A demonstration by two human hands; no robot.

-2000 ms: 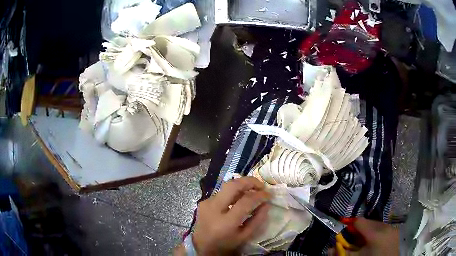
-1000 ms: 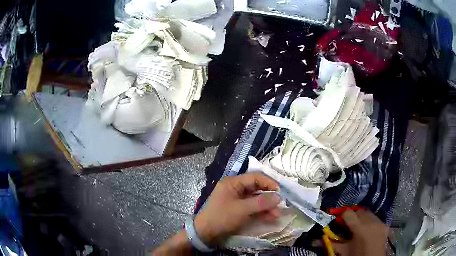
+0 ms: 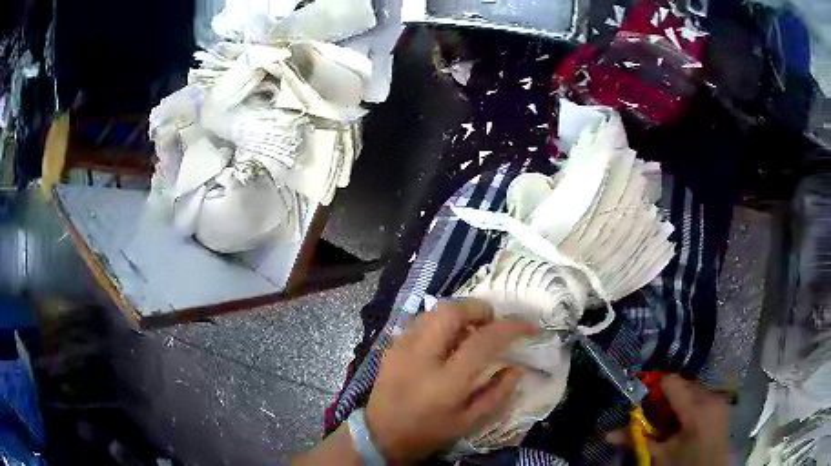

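Observation:
A fanned stack of cream pieces (image 3: 610,214) lies on the striped lap cloth (image 3: 688,273), with a white fabric strip (image 3: 538,246) looped round it. My left hand (image 3: 446,373) lies over the near part of the cream pieces, fingers spread and slightly blurred; whether it grips a piece cannot be told. My right hand (image 3: 685,423) holds the scissors (image 3: 612,371) by the red and yellow handles. The blades point up-left, their tips at the near right side of the stack, by the loop of the strip.
A large cream heap (image 3: 260,155) sits on the left board (image 3: 173,278). A metal tray (image 3: 497,16) is at the top. Red cloth (image 3: 629,77) with white slivers lies beyond the lap. More pale pieces (image 3: 802,410) are at the right edge.
My left hand has moved from the near edge of a white piece to lie over the cream pieces, fingers more spread. The scissors' tips have shifted right and up. The camera view has shifted slightly.

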